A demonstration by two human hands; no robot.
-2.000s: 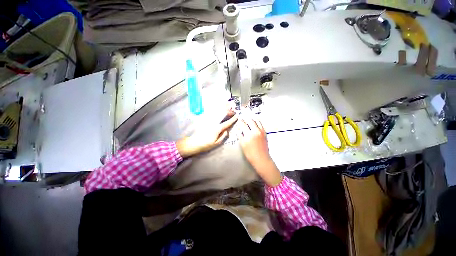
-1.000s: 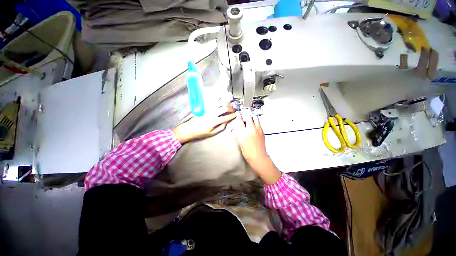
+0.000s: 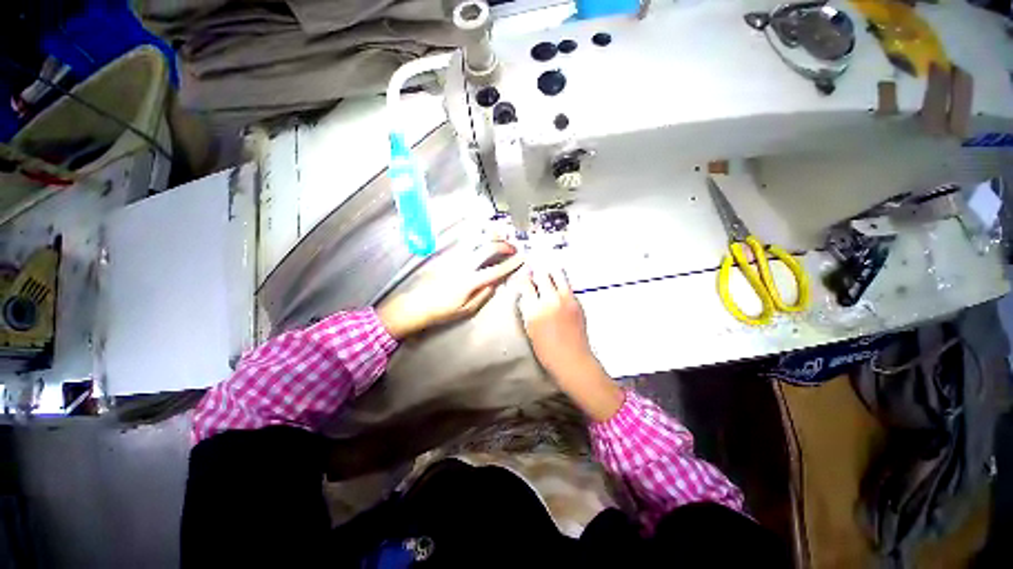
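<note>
A grey-beige garment piece lies under both hands, spreads left over the table and hangs over the lap. My left hand lies flat on the cloth, fingertips just left of the needle area. My right hand has its fingertips on the cloth edge just in front of the presser foot. The white sewing machine stands behind. Its bright blue lamp is left of the needle. Whether the fingertips pinch the cloth is too small to tell; the needle is hard to make out.
Scissors with yellow handles lie right of the needle, beside a dark metal fitting. Folded grey-brown cloth is stacked behind. A cream bin is at upper left. A loose cloth heap hangs at lower right.
The view has shifted, so the machine and lamp appear further left. The hands stay at the presser foot, with the right fingertips slightly lower in front of it.
</note>
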